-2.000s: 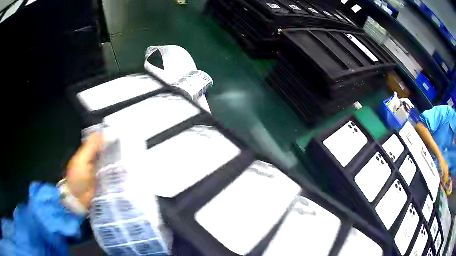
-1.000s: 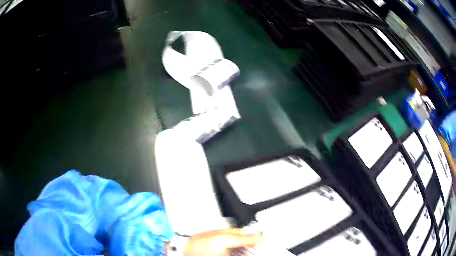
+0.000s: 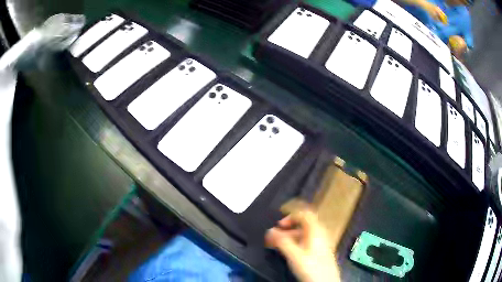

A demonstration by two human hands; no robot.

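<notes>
My right hand [image 3: 303,242], bare and blurred, comes in from the bottom edge, fingers bent, beside the tan cushion [image 3: 338,204] of the phone holding fixture. Whether the fingers hold anything cannot be told. The cushion is bare, with two tan tabs at its upper end. The mint-green positioning template [image 3: 400,268] lies flat to the right of the fixture, its cut-out dark. Several white smartphones [image 3: 254,164] lie back side up in a black tray [image 3: 220,212], camera rings toward the upper right. My left hand is not in view.
A blurred white strip [image 3: 10,121] runs down the left edge. More white phones [image 3: 352,59] sit in black trays at the upper right. Another person's blue sleeve and hand [image 3: 437,14] are at the top right. Blue cloth [image 3: 181,264] shows at the bottom.
The view has swung; the tray of phones, the fixture and the template now show in front. The left hand and wristband are gone from view, and a different hand shows at the bottom.
</notes>
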